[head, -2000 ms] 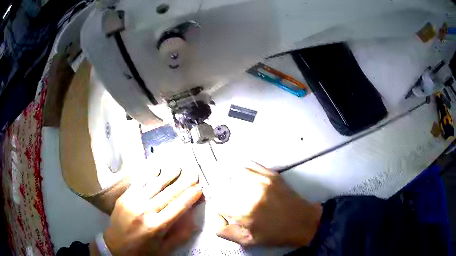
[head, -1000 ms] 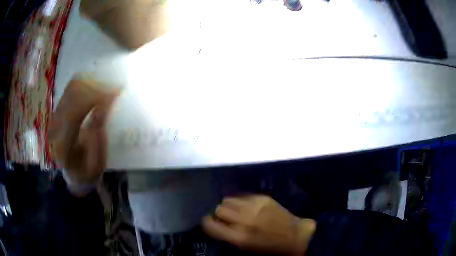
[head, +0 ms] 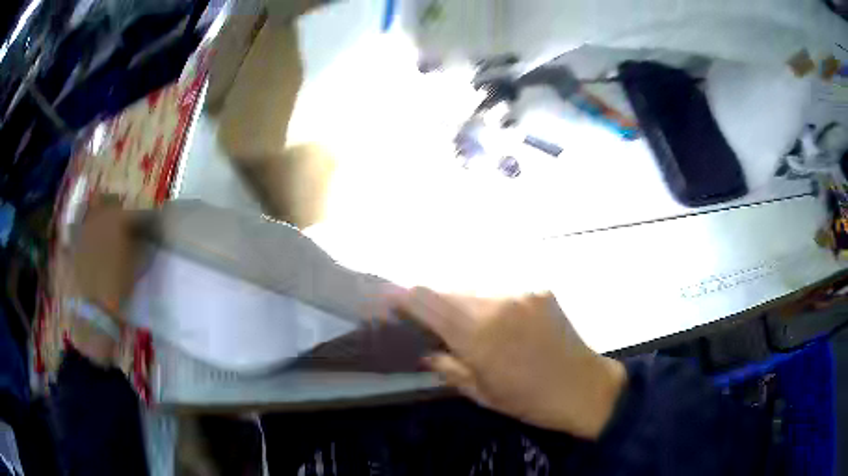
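Observation:
A curved fabric piece (head: 242, 244), grey-brown with a white face, is held across the front left of the machine table. My right hand (head: 521, 358) pinches its right end between thumb and fingers. My left hand (head: 100, 265), blurred, is at its left end and grips it. Another brown fabric piece (head: 265, 116) lies curved on the table behind it. The needle area (head: 488, 112) of the white sewing machine is blurred under bright light, with a small dark grey bar (head: 543, 145) beside it.
A black case (head: 688, 139) lies on the machine bed at the right, beside blue and orange snips (head: 604, 116). A cream board with red printing (head: 130, 149) is at the left. A blue crate (head: 800, 400) is at the lower right.
The view has tilted back up to the machine. My right hand has come up from below the table edge. The white-faced piece is now stretched between both hands.

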